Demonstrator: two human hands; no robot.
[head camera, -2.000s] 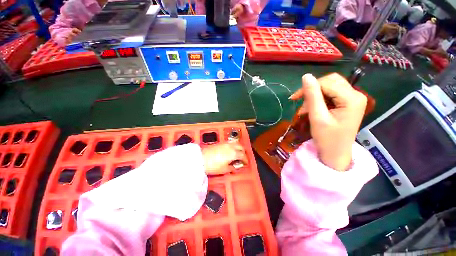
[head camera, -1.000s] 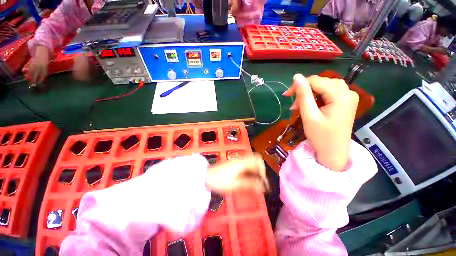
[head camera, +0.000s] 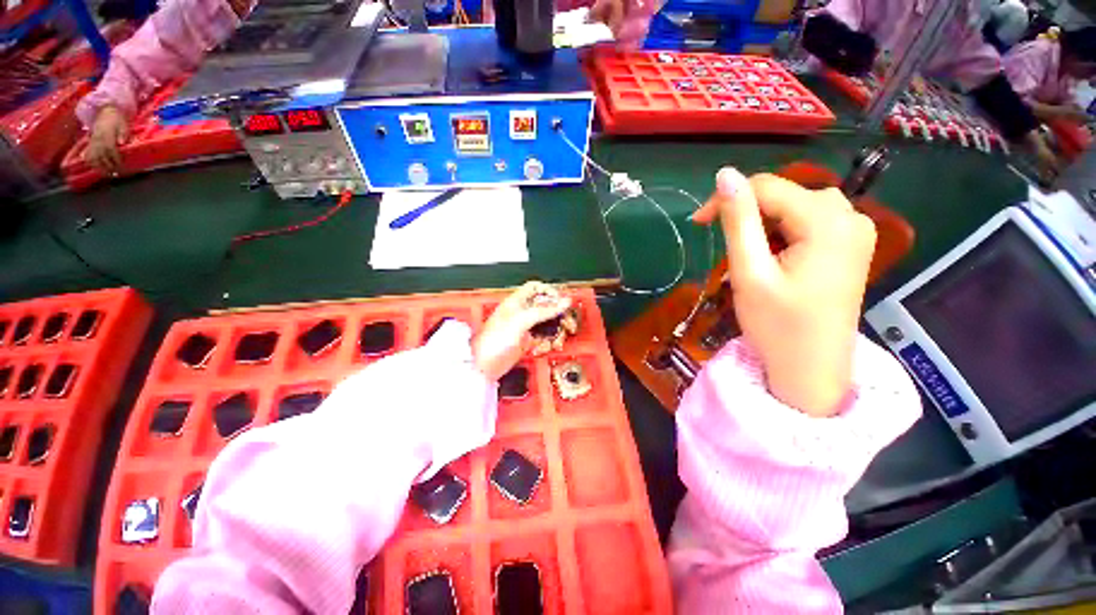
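The orange-red parts tray (head camera: 597, 511) holds many black-faced watch bodies. My left hand (head camera: 517, 333) is at its top right pocket, with thumb and fingers around a watch body (head camera: 551, 324). Just below, another watch body (head camera: 572, 380) lies with its silver-white back and dark round centre up. My right hand (head camera: 803, 282) is raised over the orange-brown press fixture (head camera: 643, 358), thumb and forefinger tips close together. Whether it holds something tiny cannot be told. The hand and sleeve hide part of the fixture.
A blue control box (head camera: 469, 144), power supply (head camera: 301, 156), paper sheet (head camera: 447, 240) and pen (head camera: 424, 208) stand or lie beyond the tray. A white cable (head camera: 681, 258) loops near the fixture. A white-framed monitor (head camera: 1004, 324) is right. Another tray (head camera: 114, 360) is left. People in pink work opposite.
My left hand has moved from the tray's right edge up to the top right pocket. A silver-backed watch body now lies in the pocket below. My right hand has barely moved.
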